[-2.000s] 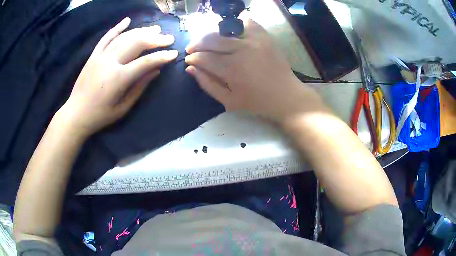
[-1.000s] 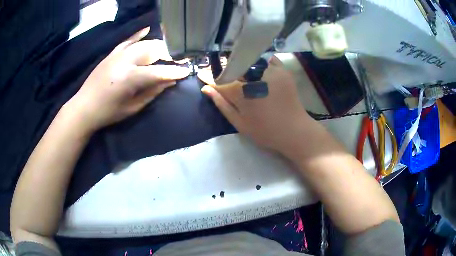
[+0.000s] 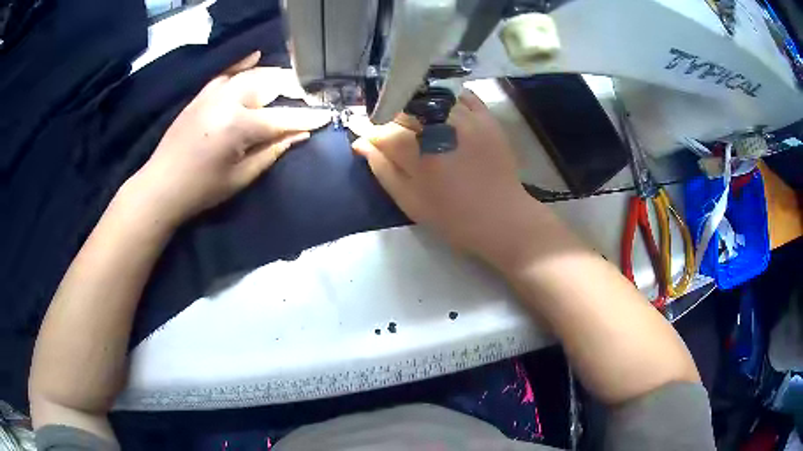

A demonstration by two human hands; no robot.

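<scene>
Dark navy cloth (image 3: 290,189) lies across the bed of the white sewing machine (image 3: 607,44) and spreads to the left. The presser foot (image 3: 340,116) stands over the cloth between my hands. My left hand (image 3: 220,136) lies on the cloth left of the foot, thumb and fingertips close beside it. My right hand (image 3: 449,163) is right of the foot, fingertips on the cloth edge, partly hidden by the machine head and a black knob. Whether the fingers pinch the cloth is hard to tell.
A dark phone (image 3: 572,132) lies on the machine bed. Scissors (image 3: 651,220) with red and yellow handles lie right of my right forearm, beside a blue tray (image 3: 735,247). A ruler tape (image 3: 343,380) runs along the front edge. A white piece (image 3: 176,37) lies at upper left.
From two seconds to one second ago the view tilted up, showing more of the machine head, and my hands came in closer beside the foot. Since then the view has shifted slightly; the hands stay close to the foot.
</scene>
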